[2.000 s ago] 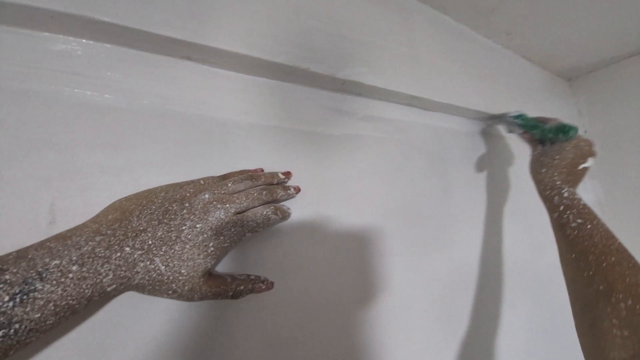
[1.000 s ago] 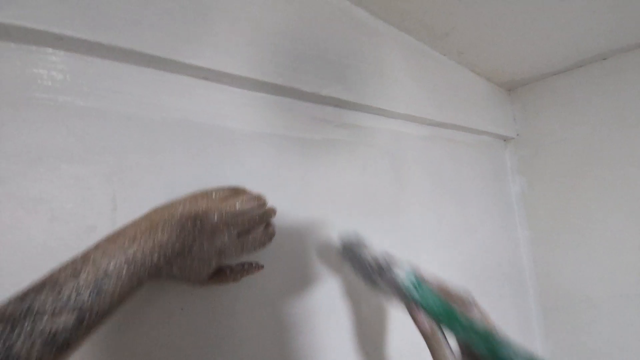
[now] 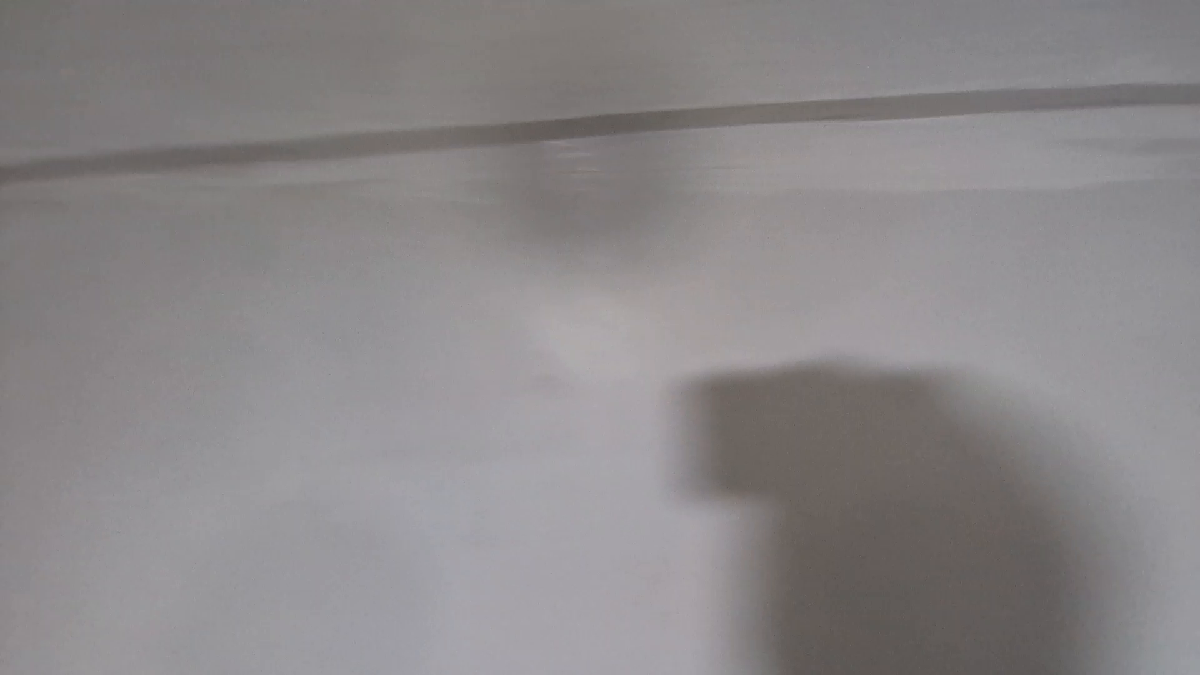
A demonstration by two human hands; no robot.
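Neither my left hand nor my right hand is in the head view, and the green-handled tool is out of sight too. A blurred white wall point(image 3: 525, 450) fills the picture. Across its upper part runs a narrow ledge with a darker underside point(image 3: 656, 122), rising slightly toward the right. Just below the ledge, near the middle, a few faint glossy streaks show on the wall surface.
A large dark shadow point(image 3: 900, 525), shaped like a head with something jutting out to the left, lies on the lower right of the wall. A fainter round shadow point(image 3: 600, 197) falls across the ledge.
Both hands and the green-handled tool, seen one second ago, have left the view. The view has swung, so the ceiling and the room corner no longer show.
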